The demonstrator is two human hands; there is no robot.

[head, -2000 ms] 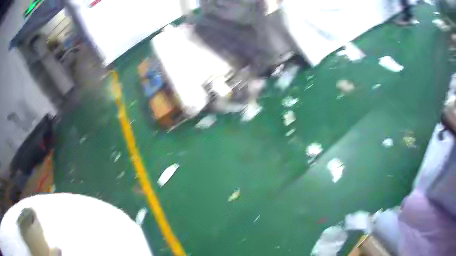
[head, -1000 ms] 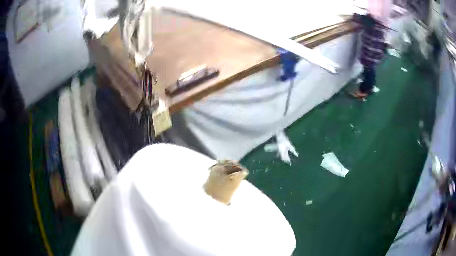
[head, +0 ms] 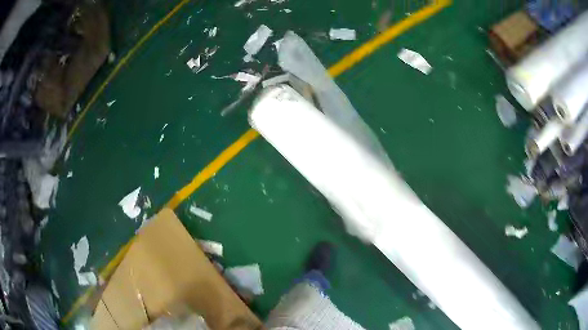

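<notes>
A long white fabric roll (head: pixel 387 193) runs diagonally from the upper middle to the bottom right edge, over the green floor. I cannot tell whether its near part is held up; that end is cut off by the frame. A pale, cloudy plastic sleeve or strip (head: pixel 316 74) lies beside the roll's far end, partly hidden behind it. Neither my left hand nor my right hand can be made out.
A brown cardboard sheet (head: pixel 174 271) is at the lower left. A dark shoe (head: pixel 320 258) shows below a blue cuff. White rolls (head: pixel 554 61) and a small brown box (head: pixel 514 33) are at the upper right. Scraps and a yellow line (head: pixel 222 161) mark the floor.
The view has swung down to the floor. The roll's end with its brown core was close in front; now the roll stretches away lengthwise and the wooden-topped table is out of view.
</notes>
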